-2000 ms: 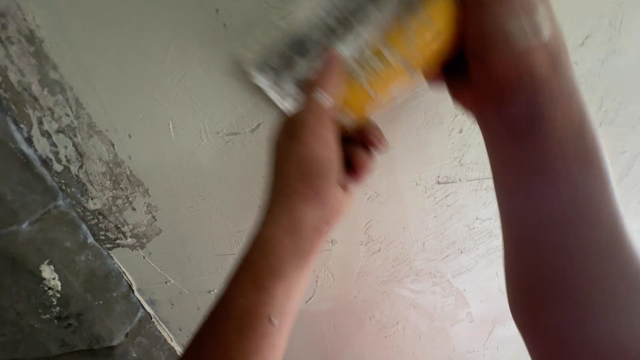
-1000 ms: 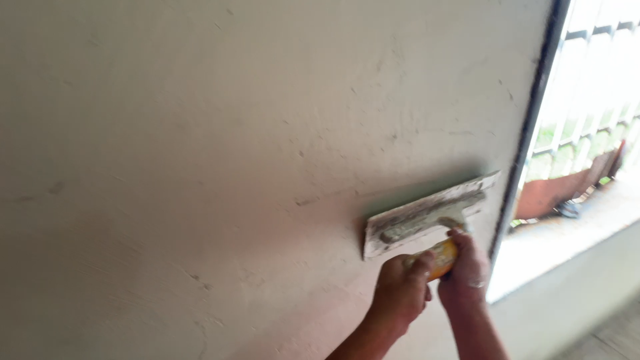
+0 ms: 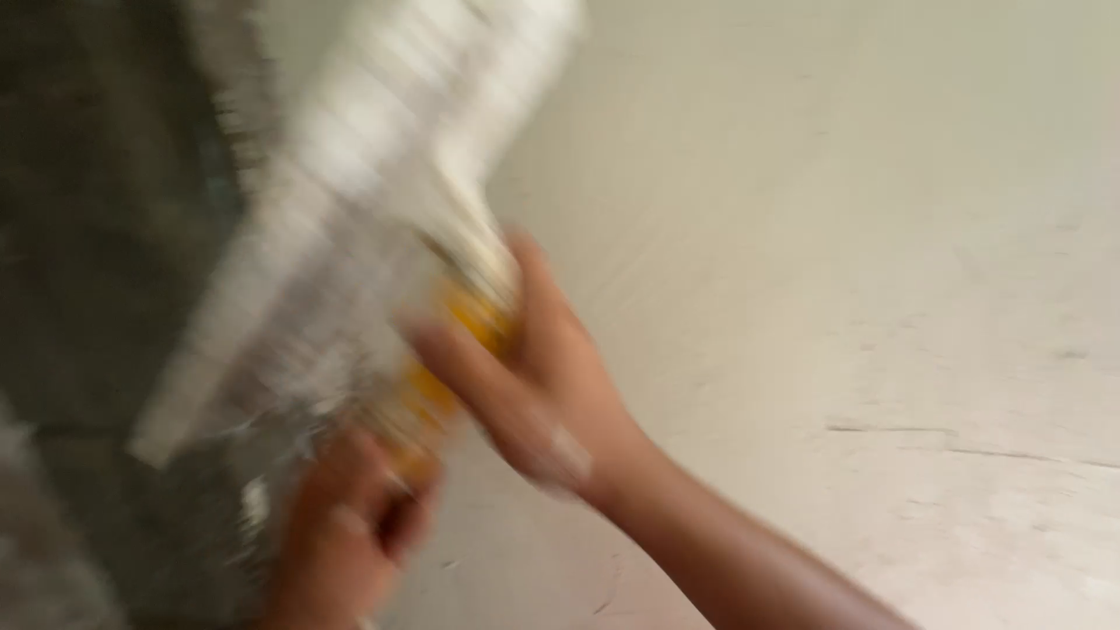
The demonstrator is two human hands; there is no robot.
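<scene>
A plasterer's finishing trowel [image 3: 350,219], blurred by motion, slants across the upper left of the head view. Its broad metal blade is smeared with whitish plaster. My right hand [image 3: 534,394] is closed around the upper part of the yellow handle. At the handle's lower end, my left hand [image 3: 359,516] grips it too, its fingers blurred. Behind the tool is a plastered wall [image 3: 831,262] with fine scratches and thin ridges. Whether the blade touches the wall cannot be told.
Along the left side runs a dark grey surface [image 3: 96,289] with pale plaster spots. A rough, patchy edge of plaster borders it near the top left.
The view has swung from the barred window side to the dark surface at the left. The trowel, flat by the wall's right edge one second ago, now slants steeply, still in both hands.
</scene>
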